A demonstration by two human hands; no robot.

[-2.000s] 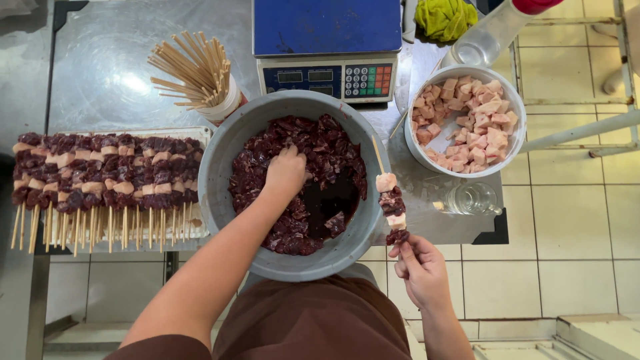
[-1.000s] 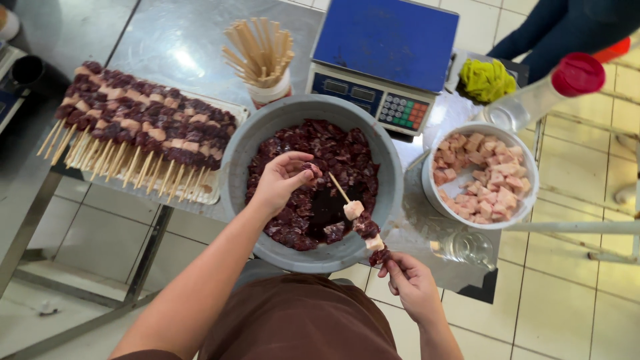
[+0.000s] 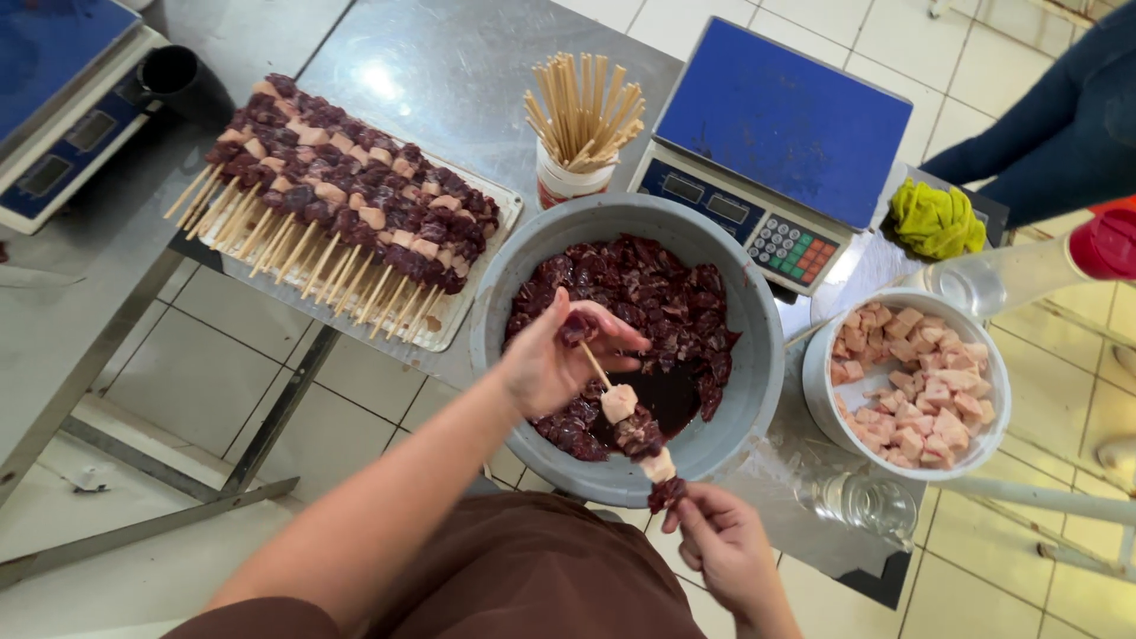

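My right hand (image 3: 723, 541) grips the lower end of a wooden skewer that carries dark red meat pieces and pale fat cubes (image 3: 619, 403) in turn. At the skewer's upper tip, a dark meat piece (image 3: 579, 328) sits in the palm of my left hand (image 3: 568, 355), whose fingers are partly spread. Both the skewer and my left hand are over a grey plastic basin (image 3: 761, 355) of dark red meat (image 3: 639, 284) with dark liquid in it. To the right, a white tub (image 3: 821, 390) holds pale fat cubes (image 3: 927, 390).
Loaded skewers (image 3: 355, 195) lie on a white tray (image 3: 497, 213) at left. Bare skewers (image 3: 581, 106) stand in a tub behind the basin. Around are a digital scale (image 3: 781, 115), a green cloth (image 3: 936, 217), a red-lidded clear container (image 3: 1003, 271), a glass (image 3: 865, 506) and a person's legs (image 3: 1056, 133).
My left hand has risen from the meat in the basin with a piece of it and is now at the skewer's tip. The skewer has tilted toward that hand. The view has turned and shifted.
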